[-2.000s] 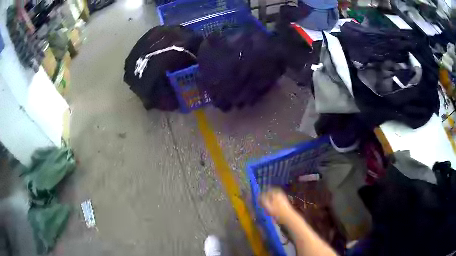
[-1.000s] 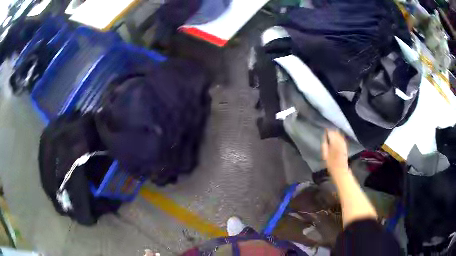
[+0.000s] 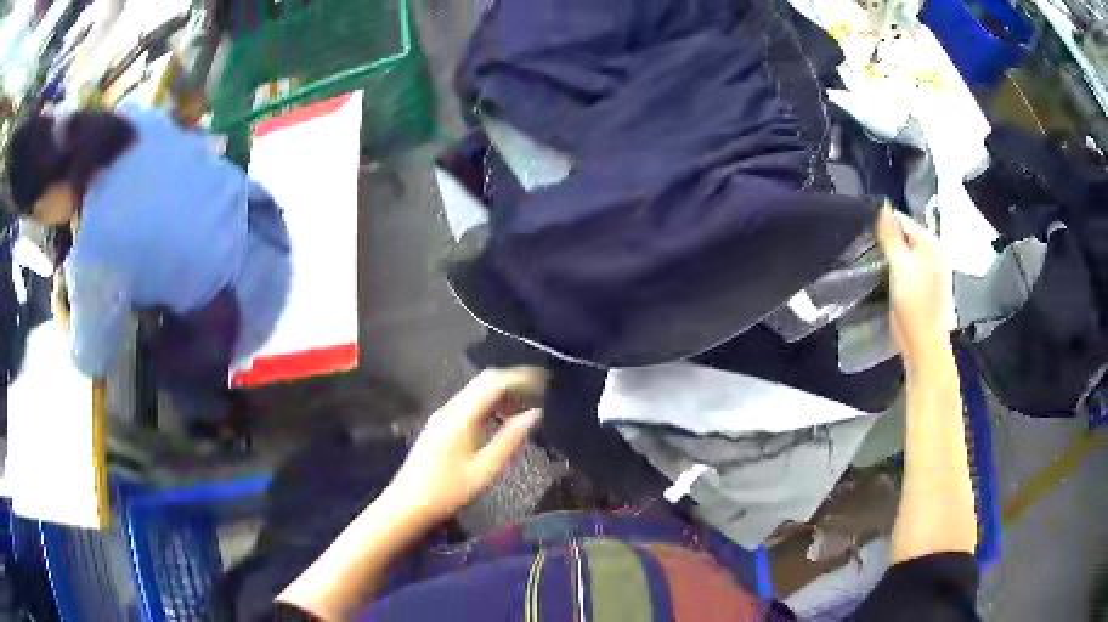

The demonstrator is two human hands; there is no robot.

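A large heap of dark navy garment pieces (image 3: 656, 182) lies in front of me, with pleated folds and a pale curved edge. My right hand (image 3: 911, 273) grips the right end of the top navy piece's near edge between thumb and fingers. My left hand (image 3: 480, 444) is left of the heap, near its lower edge, fingers apart and slightly blurred; it holds nothing that I can see. Below the navy pieces a light grey panel (image 3: 753, 468) with a white strip and a small white tag hangs toward me.
A person in light blue (image 3: 170, 231) sits at the left on a white bench with red ends (image 3: 318, 231). A green basket (image 3: 322, 55) stands behind. Blue crates (image 3: 91, 565) are at lower left. More dark pieces (image 3: 1033, 340) hang at the right.
My view has swung left onto the heap. My right hand has moved from the grey panel to the navy edge. My left hand has come into view. The seated person now shows.
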